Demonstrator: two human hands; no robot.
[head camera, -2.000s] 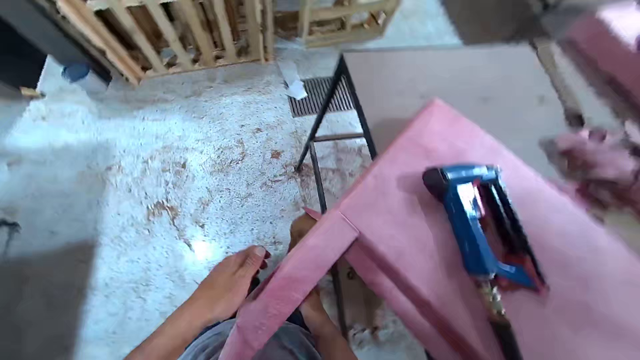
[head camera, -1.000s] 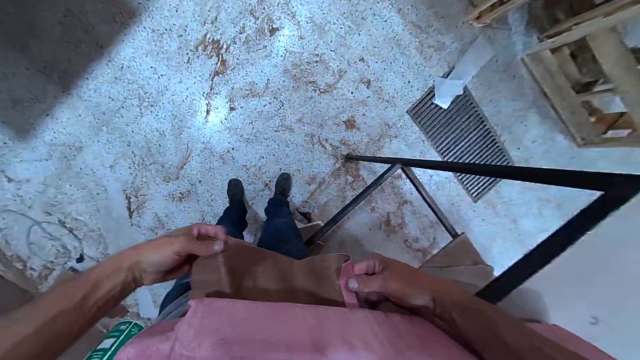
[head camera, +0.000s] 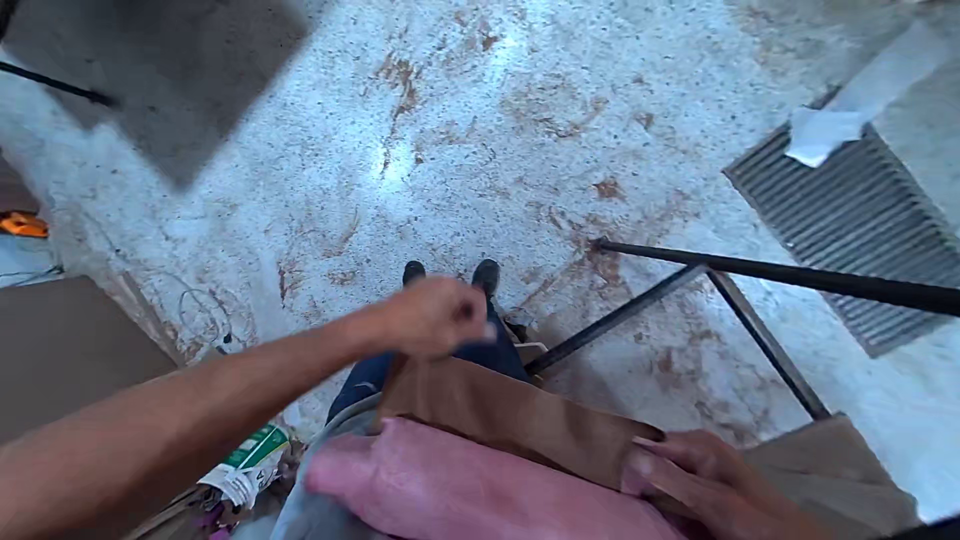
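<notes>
A pink sheet of leather or similar material (head camera: 480, 480) lies across my lap, with a brown strip (head camera: 510, 416) along its far edge, perhaps the sheet's turned underside. My left hand (head camera: 439, 319), blurred and with fingers curled, is over the strip's left end; whether it grips anything is unclear. At the strip's right end my right hand (head camera: 690, 472) pinches the edge between thumb and fingers, where a bit of pink shows.
A black metal table frame (head camera: 750, 270) stands at the right, above a floor grate (head camera: 847, 217) with white paper (head camera: 825, 135) on it. Brown sheet material (head camera: 67, 352) lies at the left, beyond it an orange tool (head camera: 24, 224). A green and white bag (head camera: 251, 457) is at lower left.
The view has swung from the table with the blue tool down to my lap. Since one second ago my left hand has moved inward from the strip's left end, its fingers now curled.
</notes>
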